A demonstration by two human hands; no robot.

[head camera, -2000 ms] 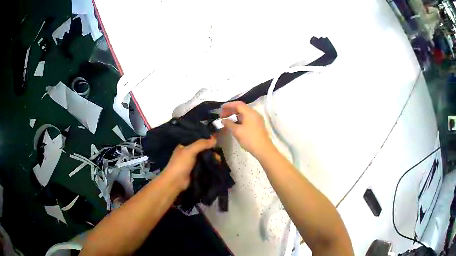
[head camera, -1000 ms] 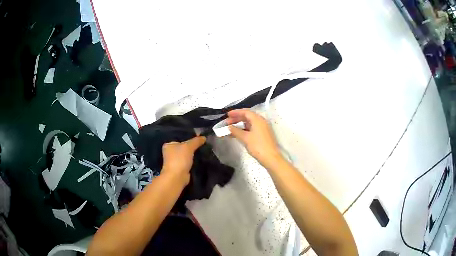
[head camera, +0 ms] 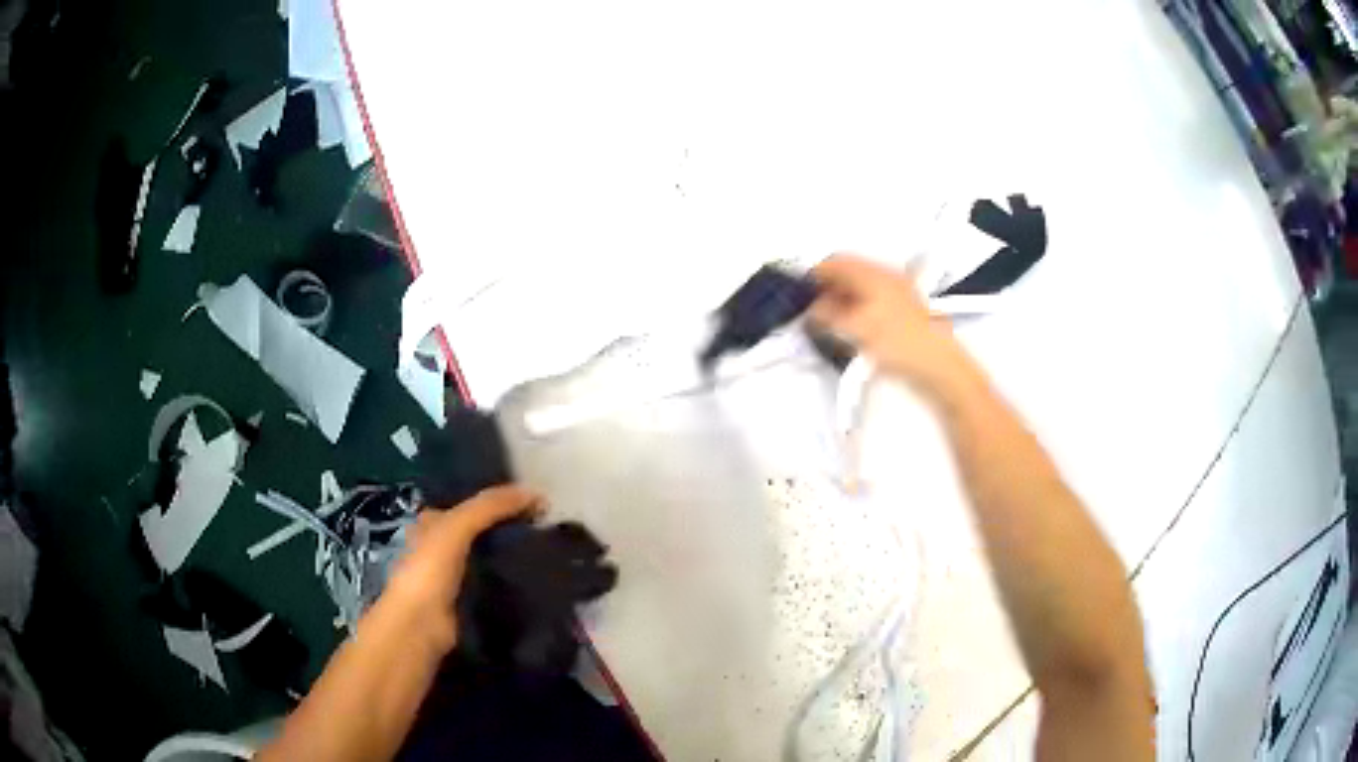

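My left hand point(head camera: 474, 539) holds a bundle of black strips point(head camera: 539, 599) at the table's red edge. My right hand point(head camera: 879, 316) is blurred and grips a separate black strip point(head camera: 760, 310) over the table. The far end of a black strip point(head camera: 1016, 246) lies bent on the table beyond my right hand. White strips point(head camera: 596, 411) lie on the table between my hands, and another runs past my right hand. The fingertips of my right hand are partly hidden by blur.
The white table point(head camera: 596, 134) has a red edge point(head camera: 390, 194) and dark specks near its middle. The green floor point(head camera: 90, 372) at left is littered with white offcuts point(head camera: 283, 354) and a tangle of strips point(head camera: 358, 539). A black-outlined shape point(head camera: 1266, 640) is at lower right.
My right hand has moved away from my left, up and right, now with a black strip instead of a white piece. My left hand has shifted left and down with the black bundle.
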